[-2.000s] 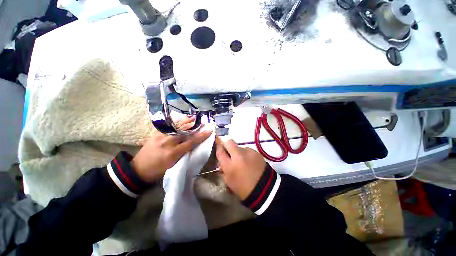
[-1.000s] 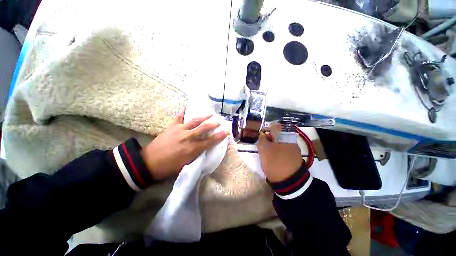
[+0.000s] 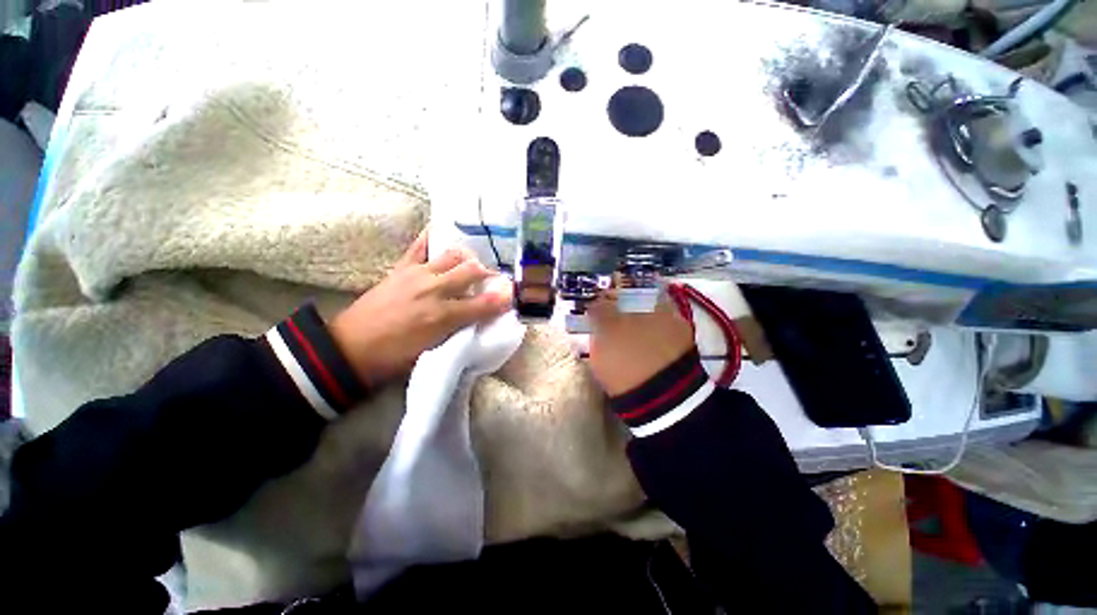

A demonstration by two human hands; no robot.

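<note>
The beige fleece garment piece [image 3: 217, 228] lies heaped left of the needle area and below it. The smooth white fabric piece [image 3: 427, 457] hangs over it towards me, its upper end at the shiny needle guard [image 3: 538, 258]. My left hand [image 3: 415, 312] lies flat, fingers on the white fabric's upper end, left of the guard. My right hand [image 3: 640, 342] is just right of the guard, its fingertips hidden by the metal parts under the white sewing machine head [image 3: 746, 168]. Whether it grips anything is hidden. The needle tip is hidden.
The red-handled scissors [image 3: 719, 336] lie partly behind my right hand. A black smartphone [image 3: 832, 358] with a white cable [image 3: 932, 469] lies right of them. A small tan strip [image 3: 752, 336] is between them. A brown cardboard box [image 3: 876, 529] is below right.
Over two seconds the camera view has shifted. My right hand has moved from the cloth below the needle to the metal parts right of the guard. My left hand stays on the cloth.
</note>
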